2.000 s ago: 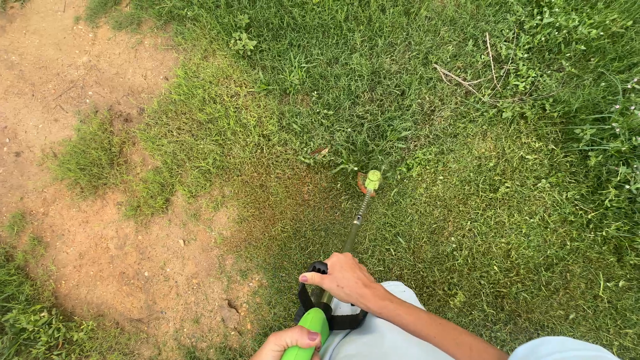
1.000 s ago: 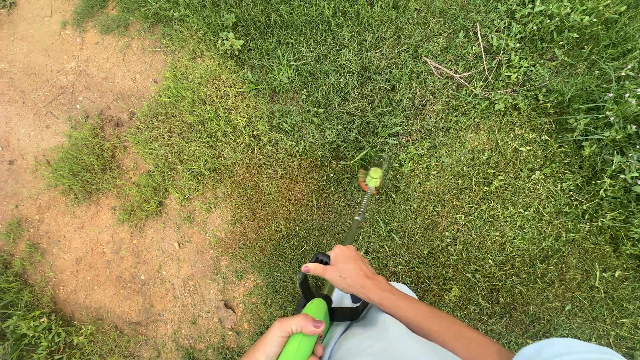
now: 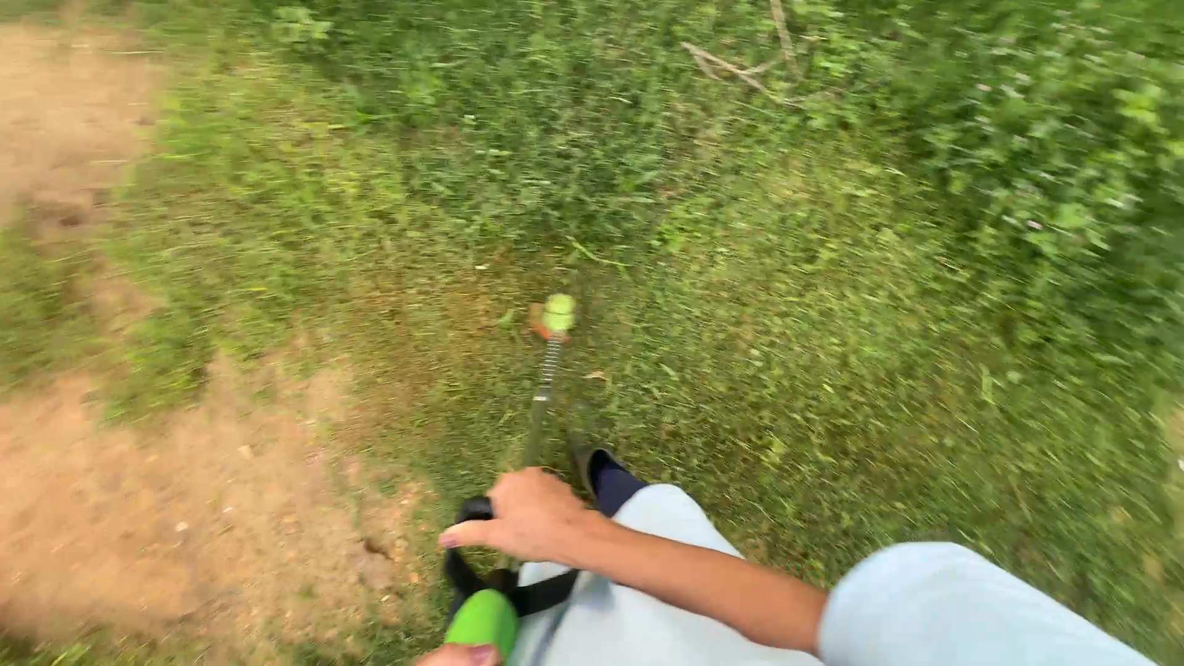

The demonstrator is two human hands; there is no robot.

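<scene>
A string trimmer (image 3: pixel 541 398) runs from the bottom of the view up to its light green head (image 3: pixel 558 315), which has an orange part at its left and is low over the grass. My right hand (image 3: pixel 536 516) is closed around the black loop handle (image 3: pixel 476 511) on the shaft. At the bottom edge, my left hand (image 3: pixel 460 656) grips the bright green rear housing (image 3: pixel 484 622); most of this hand is cut off by the frame. The cutting line cannot be made out.
Bare sandy soil (image 3: pixel 139 518) lies at the left. Short grass (image 3: pixel 786 388) spreads at the middle and right, with taller leafy weeds (image 3: pixel 1064 166) at the upper right. A dry forked twig (image 3: pixel 740 69) lies near the top. My shoe (image 3: pixel 592 467) shows beside the shaft.
The view has shifted and is blurred. A shoe and dark sock now show beside the shaft, where earlier frames show none. Both hands keep their hold on the trimmer.
</scene>
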